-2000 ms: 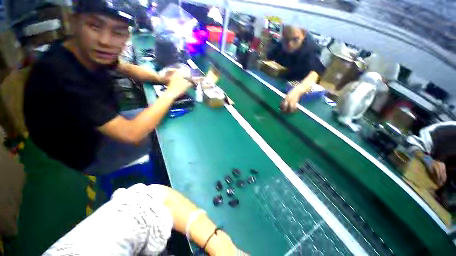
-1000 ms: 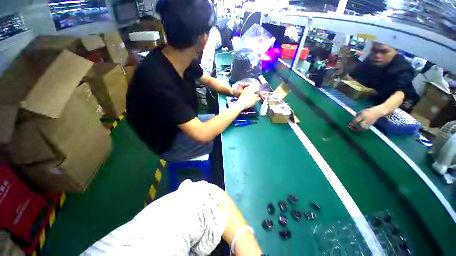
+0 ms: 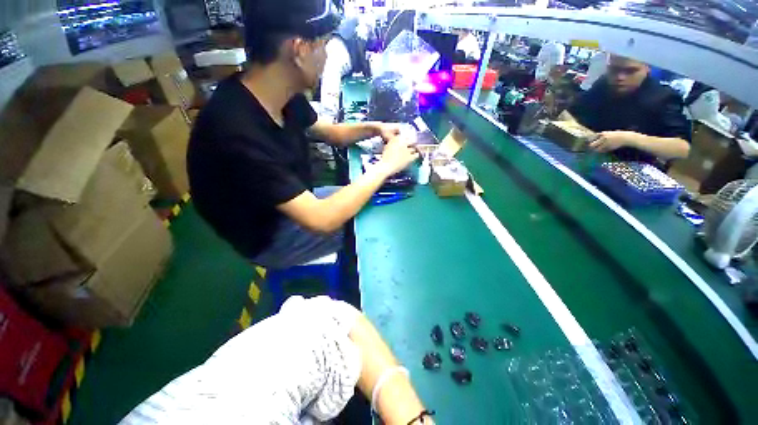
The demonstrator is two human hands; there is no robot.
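Note:
Several small glossy black housings (image 3: 457, 354) lie in a loose cluster on the green bench (image 3: 407, 274), in the lower middle of the view. To their right is a clear blister tray (image 3: 548, 386), cut off by the bottom edge, with dark parts along its far right side. My left arm, in a light patterned sleeve with a pale band and a dark cord at the wrist, reaches in from the bottom. My left hand is cut off below the picture edge. My right hand is out of view.
A neighbour in black (image 3: 249, 149) sits at the bench on the left. An open carton (image 3: 450, 177) stands on the bench by a pale strip (image 3: 532, 276). Across are another worker (image 3: 636, 104), a blue crate (image 3: 640, 183) and a white fan (image 3: 735, 222). Cardboard boxes (image 3: 108, 241) stand at far left.
The view has swung left, then slightly back right. The neighbour's head has turned away from me towards the bench. The worker across has drawn a hand back from the bench to the small box.

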